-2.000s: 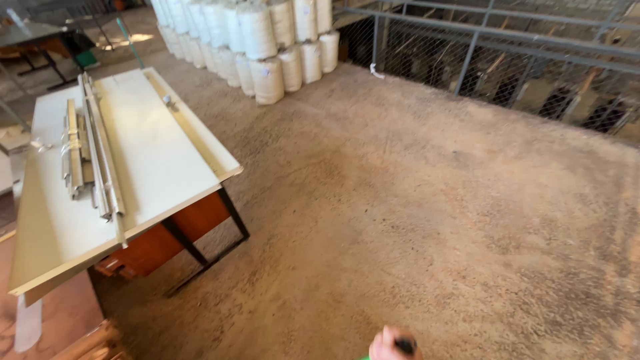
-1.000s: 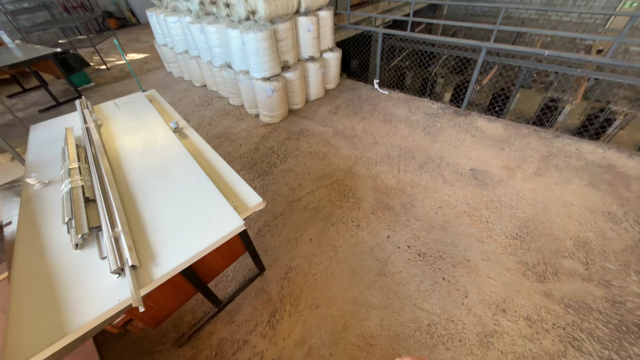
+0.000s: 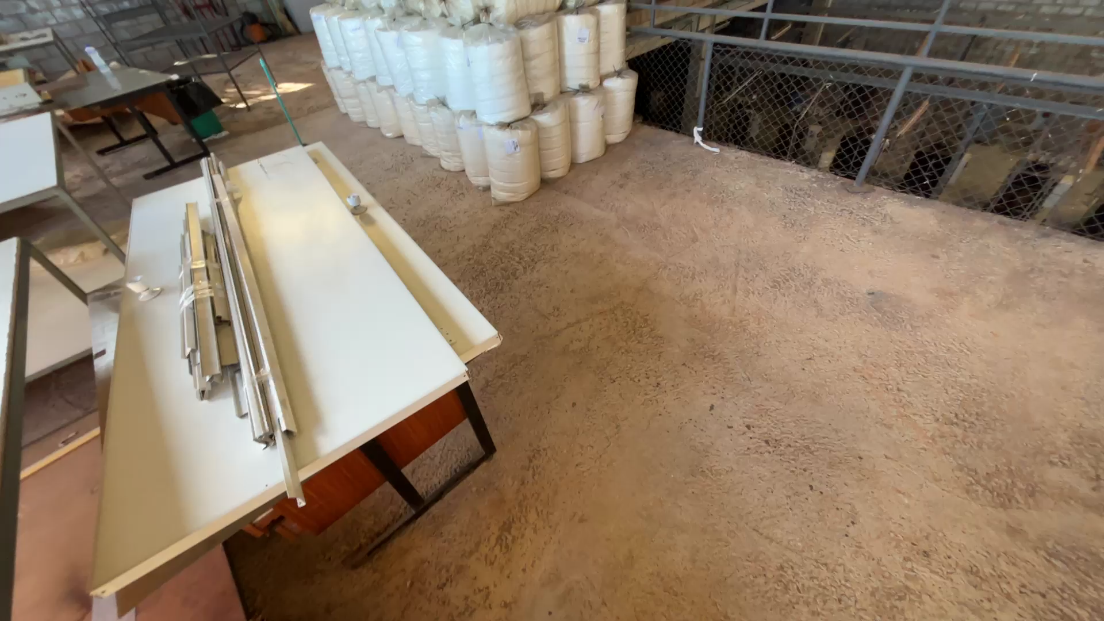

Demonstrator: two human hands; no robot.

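Observation:
Neither my left hand nor my right hand shows in the head view now. On the left stands a table with a white top (image 3: pixel 345 293) on dark metal legs. Long metal profiles (image 3: pixel 246 302) lie lengthwise on it, beside a shorter bundle of strips (image 3: pixel 203 302) bound with clear wrap. A small roundish object (image 3: pixel 355 204) sits near the table's far right side, and a small white item (image 3: pixel 142 287) lies near its left edge.
Wrapped white rolls (image 3: pixel 513 159) stand stacked in two or more tiers beyond the table. A metal railing with wire mesh (image 3: pixel 880 129) borders the rough floor (image 3: pixel 733 388) at the back right. Other tables (image 3: pixel 112 86) stand at the far left, near a green pole (image 3: pixel 280 99).
A hand with a small dark object, at the bottom edge two seconds ago, has left the view. The objects on the table have not plainly moved.

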